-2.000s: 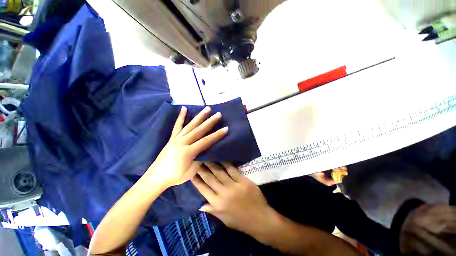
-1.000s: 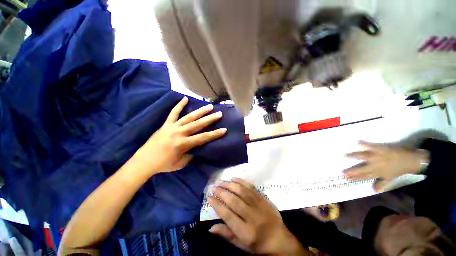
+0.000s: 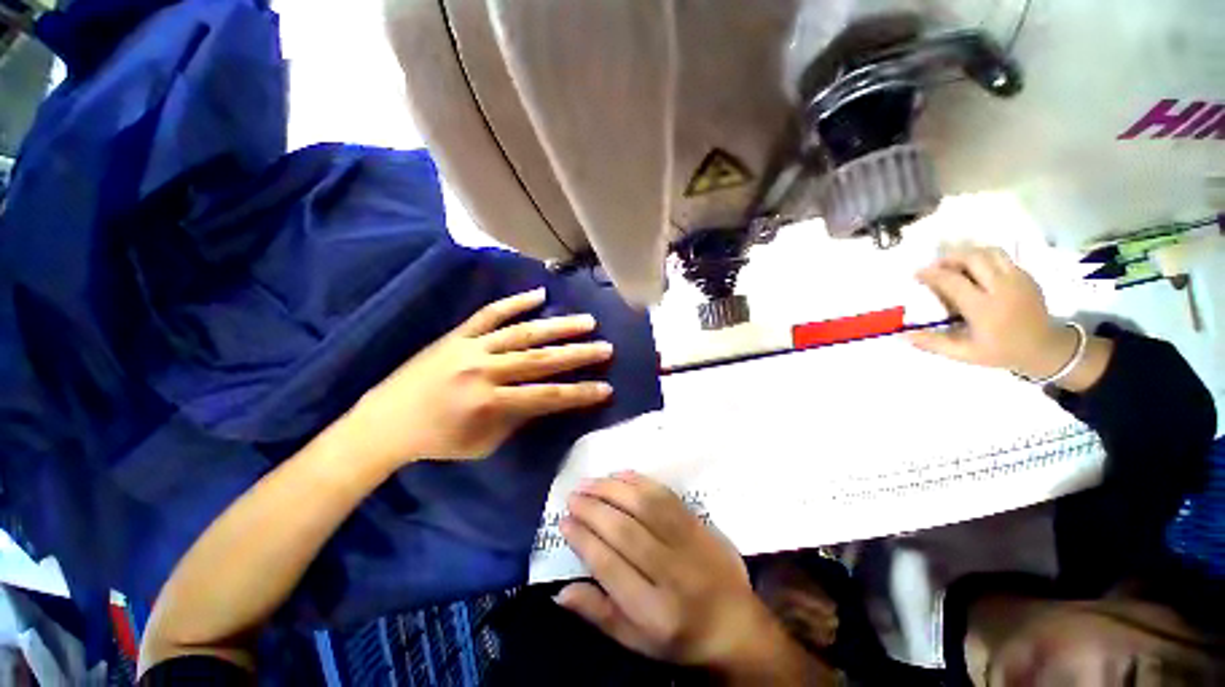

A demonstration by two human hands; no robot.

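The navy garment piece (image 3: 336,282) lies heaped on the left, its straight right edge under the machine head. My left hand (image 3: 490,383) lies flat on the cloth with fingers spread, pointing right, left of and below the needle area. My right hand (image 3: 658,564) rests at the table's front edge, right of the cloth, fingers together and slightly bent; I see nothing in it. The off-white sewing machine head (image 3: 537,134) stands above the cloth edge. The needle and presser foot are hidden behind it. No label shows.
A second person's hand (image 3: 987,309) with a white wristband rests on the bed beside the red tape strip (image 3: 849,326). That person's head and dark sleeve are at lower right. Thin green and black tools (image 3: 1142,255) lie at far right. A blue crate (image 3: 410,651) is below the table.
The machine head appears larger and further into view than at first. My right hand has come off the cloth to the table edge. The other person's hand has come onto the bed and moved towards the tape.
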